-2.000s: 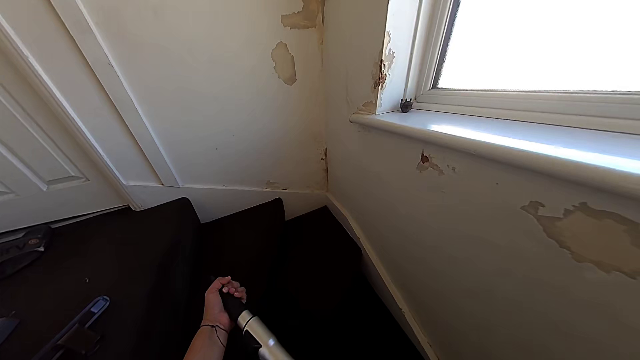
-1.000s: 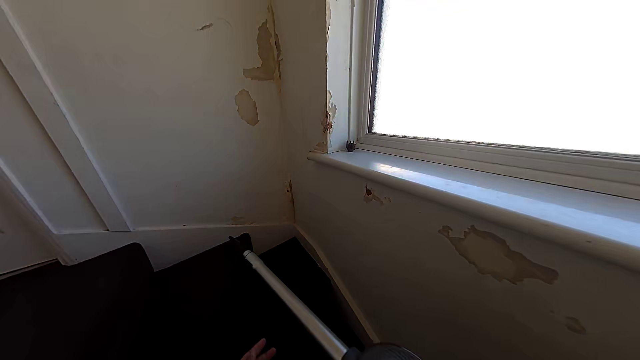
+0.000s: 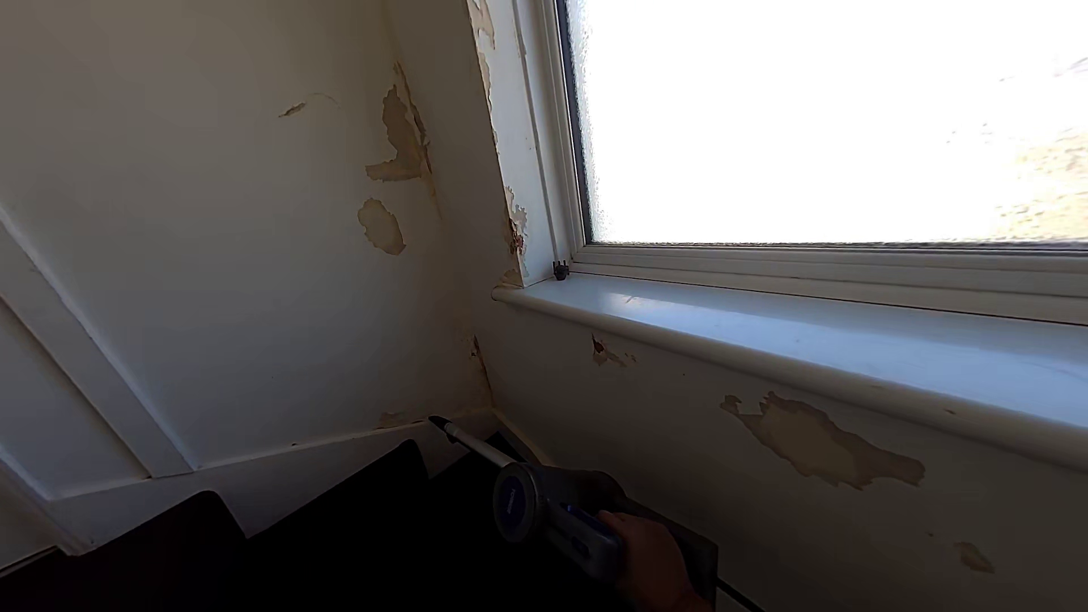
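Observation:
My right hand is closed around the handle of a grey handheld vacuum cleaner at the bottom, right of the middle. From its round front a pale tube runs up and to the left. The dark nozzle at the tube's end is by the top edge of the white skirting board, near the wall corner; whether it touches is not clear. Part of the vacuum's body and my fingers are in deep shadow. My left hand is out of view.
Dark stairs climb along the skirting below the nozzle. A white windowsill juts out at the right, with a small dark object in its corner. Peeling paint patches mark both walls. A dark cord shows at the bottom.
The vacuum's body and my right hand on its handle have come into view. The hand that gripped the tube's dark end two seconds ago is gone from sight. The view has shifted toward the window.

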